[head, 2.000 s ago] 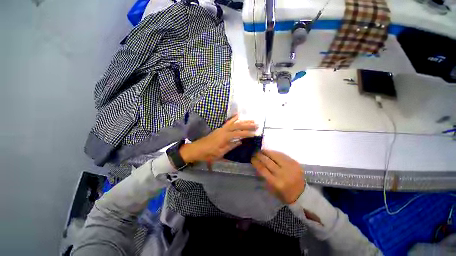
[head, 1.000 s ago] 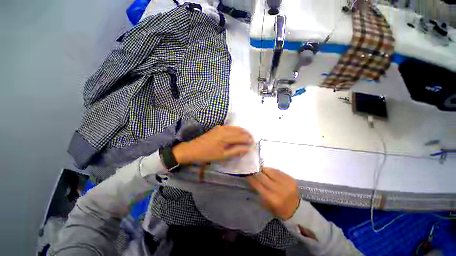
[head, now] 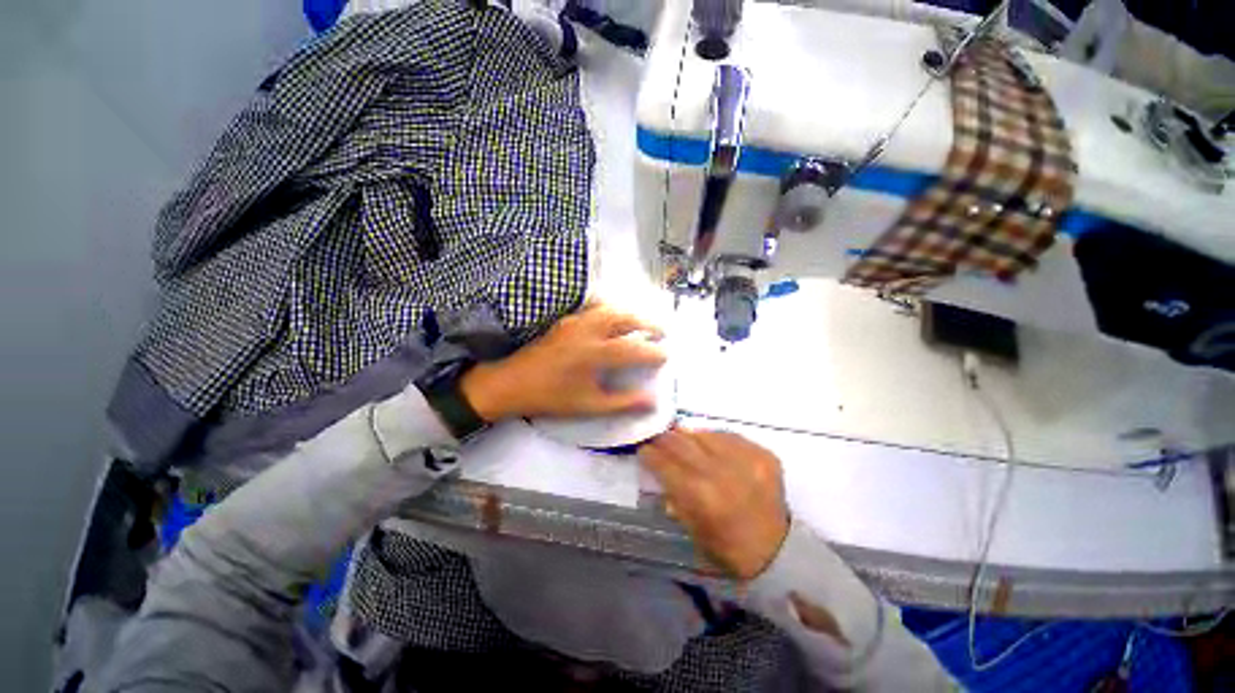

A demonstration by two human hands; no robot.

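A pale panel piece (head: pixel 616 425) with a dark navy edge lies on the machine table below the needle area. My left hand (head: pixel 576 368) lies flat on it, fingers towards the needle. My right hand (head: pixel 718 494) pinches its near right edge at the front of the table. The presser foot (head: pixel 687 280) of the white sewing machine (head: pixel 840 108) is just beyond my left fingertips; whether the cloth reaches under it is hidden by glare. A large checked panel (head: pixel 474 149) with grey bands is heaped at the left. More checked and grey cloth (head: pixel 576 602) hangs over my lap.
A plaid scrap (head: pixel 995 163) wraps the machine arm. A black phone (head: pixel 970 332) with a white cable lies under the arm, the cable hanging over the ruler-marked table edge (head: pixel 935 585). A blue crate (head: pixel 1056 657) is below at the right. A pale wall is at the left.
The small piece between my hands shows its pale side instead of the earlier navy. Both hands stay on it near the table's front. The view has shifted, with more of the machine now showing.
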